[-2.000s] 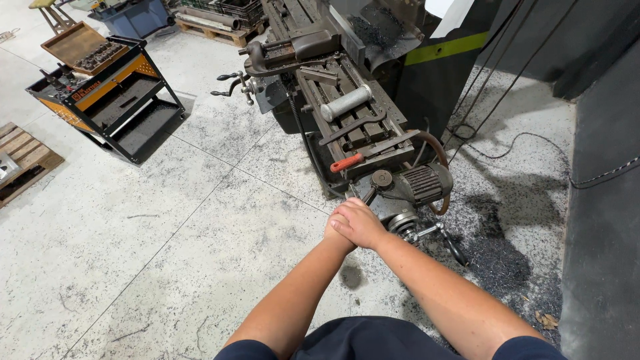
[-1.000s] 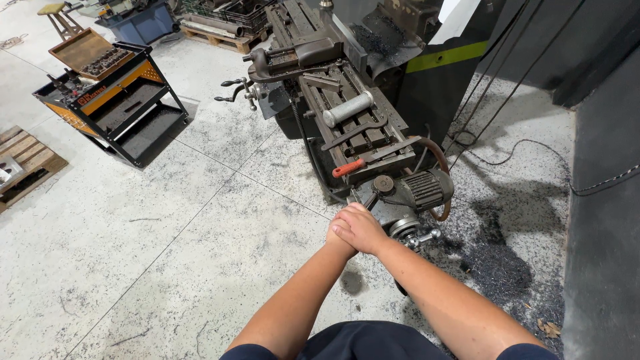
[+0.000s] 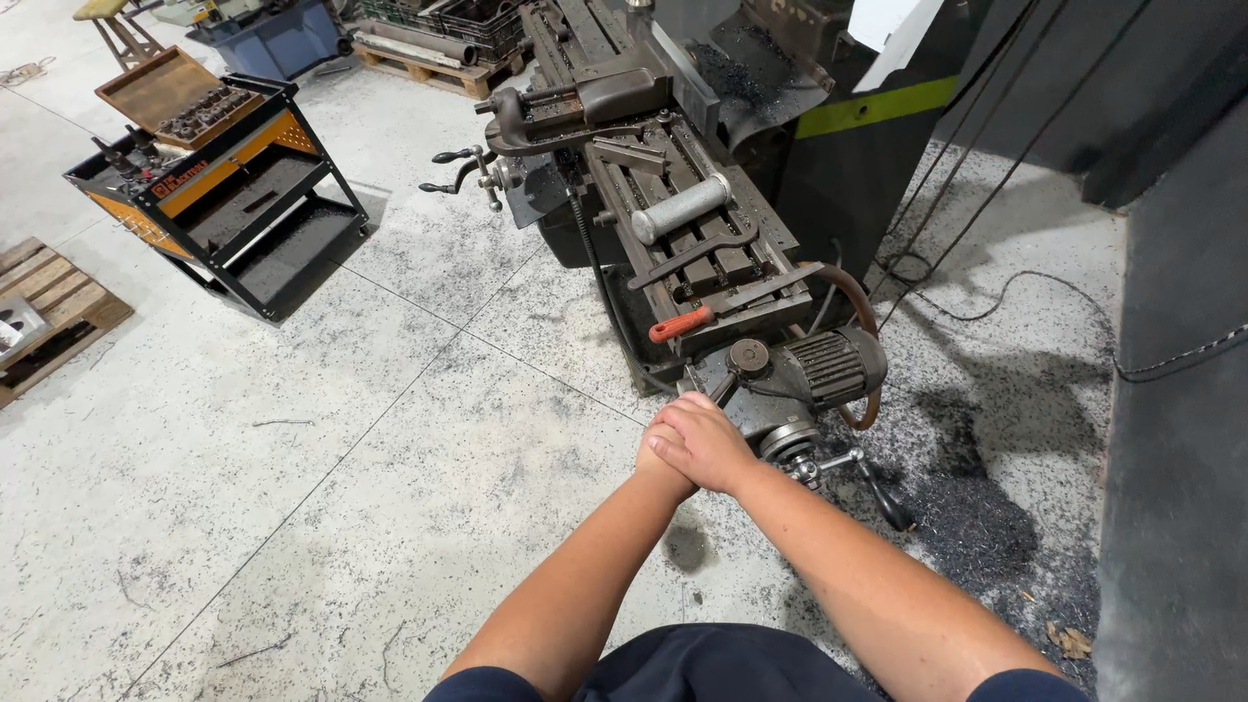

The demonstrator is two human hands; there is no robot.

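My right hand (image 3: 704,444) lies over my left hand (image 3: 665,460), both together at the end of a milling machine's table (image 3: 721,263). Whether they grip the dark lever (image 3: 723,390) just beyond them cannot be told; the left fingers are mostly hidden. Close by are a ribbed electric motor (image 3: 834,368) and a crank handle (image 3: 882,495). On the table lie a file with a red handle (image 3: 681,324), a grey metal cylinder (image 3: 681,209), a curved dark bar (image 3: 694,258) and a machine vise (image 3: 624,95).
A tool cart (image 3: 253,180) bearing a wooden box of collets (image 3: 210,112) stands at the left, near a wooden pallet (image 3: 68,292). Metal chips (image 3: 975,526) are heaped on the floor at the right. Cables (image 3: 1033,278) run beside the dark wall (image 3: 1180,439).
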